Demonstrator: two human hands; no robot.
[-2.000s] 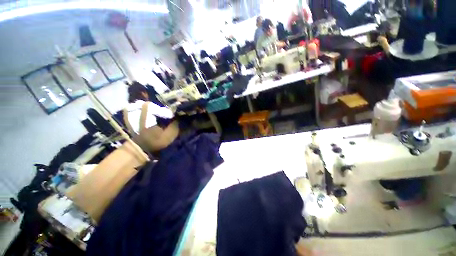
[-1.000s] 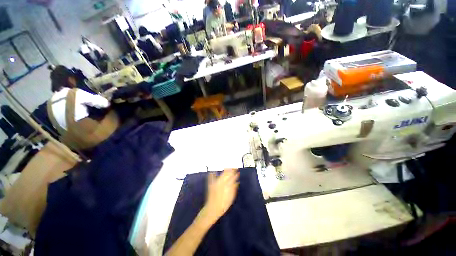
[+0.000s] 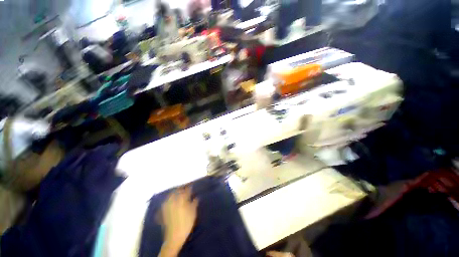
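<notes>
The frame is blurred. A dark navy garment piece (image 3: 216,213) lies flat on the white table, its far edge close to the needle area (image 3: 219,165) of the cream-white sewing machine (image 3: 322,113). My left hand (image 3: 178,216) rests on top of the garment piece, palm down, with no grip on it visible. A bit of skin at the bottom edge, right of the garment piece, looks like my right hand (image 3: 282,252). It is cut off and blurred, so its fingers cannot be read.
A large navy garment pile (image 3: 65,201) is left of the table's pale blue edge. A whitish bottle (image 3: 264,94) and an orange and white box (image 3: 299,78) stand behind the machine head. A person's white-clothed shoulder (image 3: 27,133) is far left.
The view has swung right, so everything shows further left. My left hand, out of sight two seconds ago, came onto the garment piece and remains there. Skin now shows at the bottom edge.
</notes>
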